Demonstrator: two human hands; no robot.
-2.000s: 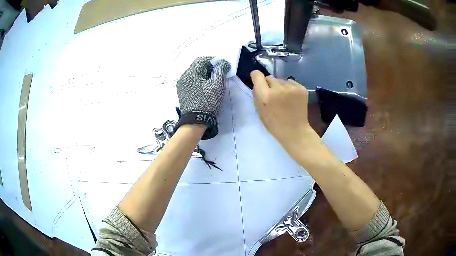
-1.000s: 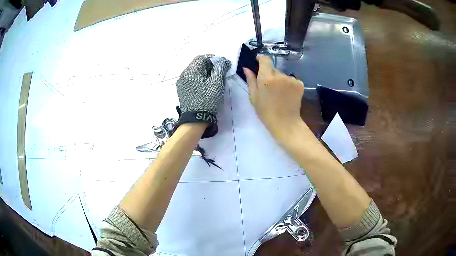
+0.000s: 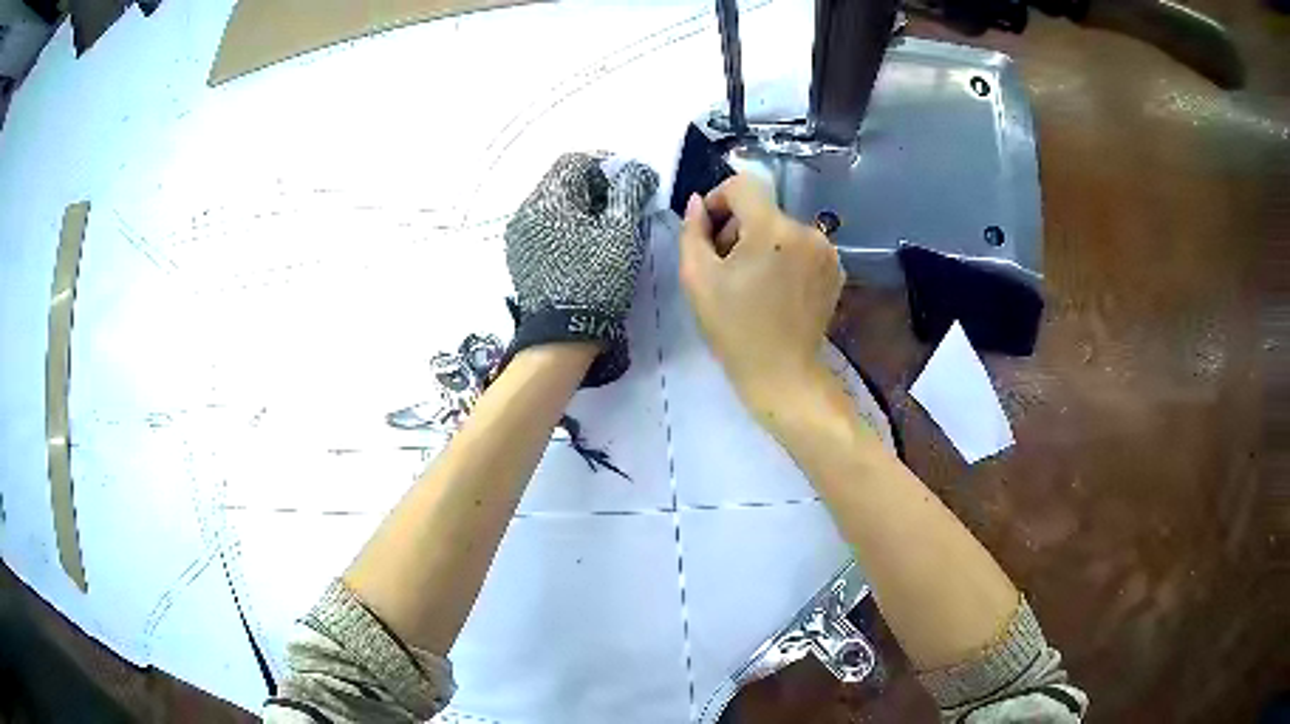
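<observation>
My left hand (image 3: 580,241), in a grey mesh glove with a dark wrist strap, rests on the white marker paper (image 3: 580,594). Its fingers are curled with a white bit between them; whether they grip it is unclear. My bare right hand (image 3: 764,276) has thumb and fingers closed at the dark fabric (image 3: 695,164), with a dark bit between them. This fabric lies at the paper's edge, beside the cutting machine's base plate (image 3: 927,163). The machine's dark upright (image 3: 845,71) stands above the plate; its motor is out of view.
A dark offcut (image 3: 973,299) lies at the plate's corner and a white-topped offcut (image 3: 966,396) on the reddish-brown table (image 3: 1132,424). A clamp (image 3: 835,644) grips the near paper edge. Another silver clamp (image 3: 467,365) lies by my left wrist. Tan strips (image 3: 64,396) lie on the paper.
My right hand has drawn back slightly from the blade area, toward the left and me, with its fingers more curled. My left hand has barely moved.
</observation>
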